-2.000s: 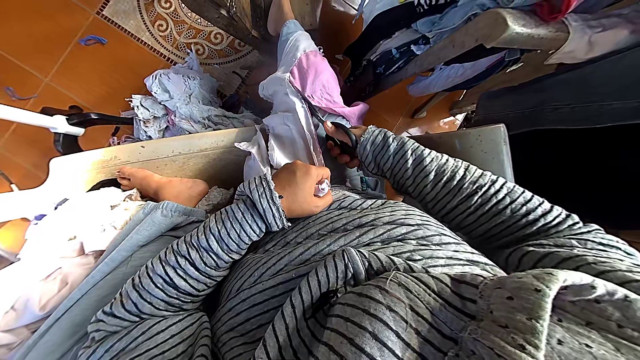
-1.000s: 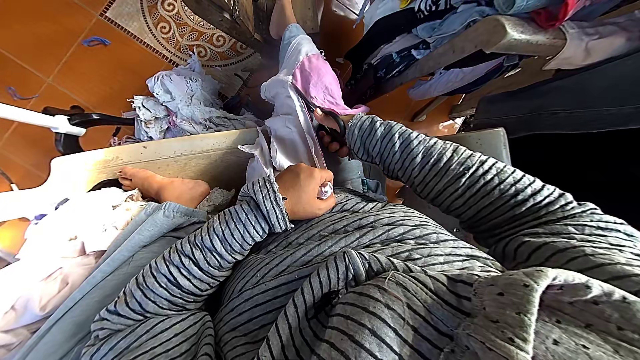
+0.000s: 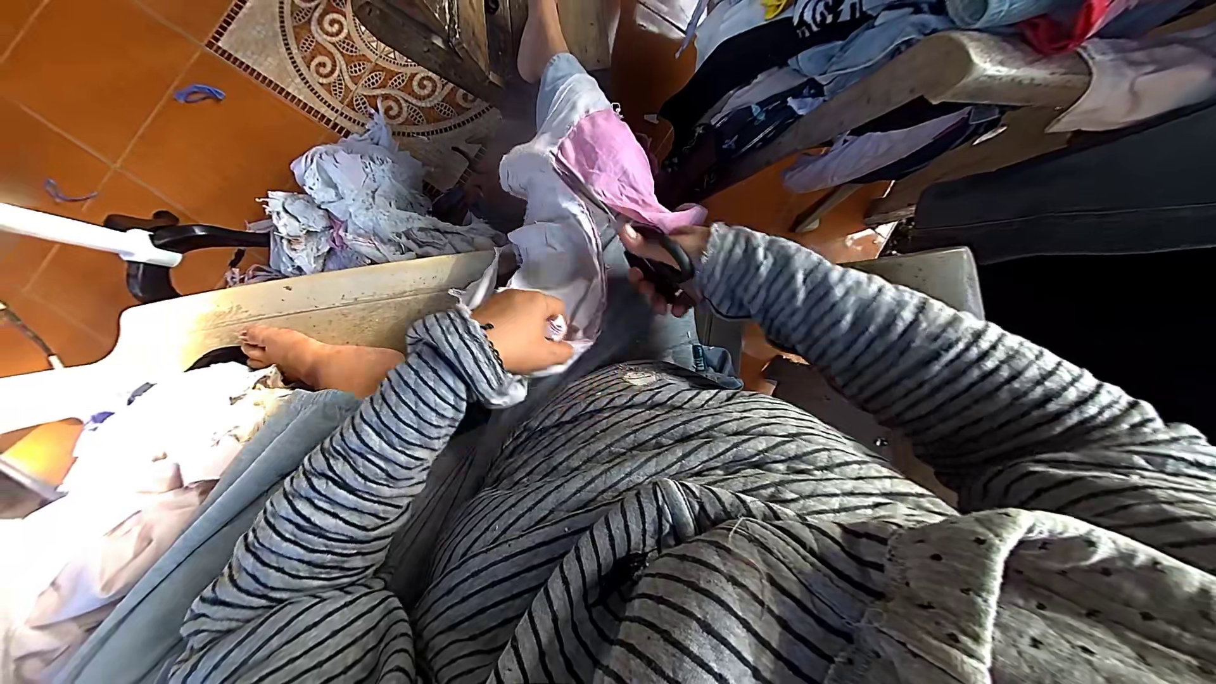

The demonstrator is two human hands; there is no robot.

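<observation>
My left hand (image 3: 525,331) is closed on a bunched edge of white cloth (image 3: 556,252), which stretches away from me over my lap. A pink piece of cloth (image 3: 608,161) lies against the white one at its far right side. My right hand (image 3: 665,266) grips black-handled scissors (image 3: 673,255) beside the right edge of the cloth. Their blades point up and left along the cloth and are partly hidden, so I cannot tell how far apart they are.
Torn pale rags (image 3: 356,204) lie heaped beyond a plastic chair's edge (image 3: 323,299). Light cloth (image 3: 133,494) is piled at the left, near a bare foot (image 3: 313,359). More garments cover a wooden surface (image 3: 988,71) at upper right. A white pole (image 3: 85,235) juts in from the left.
The right hand with the scissors first moved slightly up and left and now sits a little lower. My left hand keeps its hold on the white cloth, which now hangs in a looser curve.
</observation>
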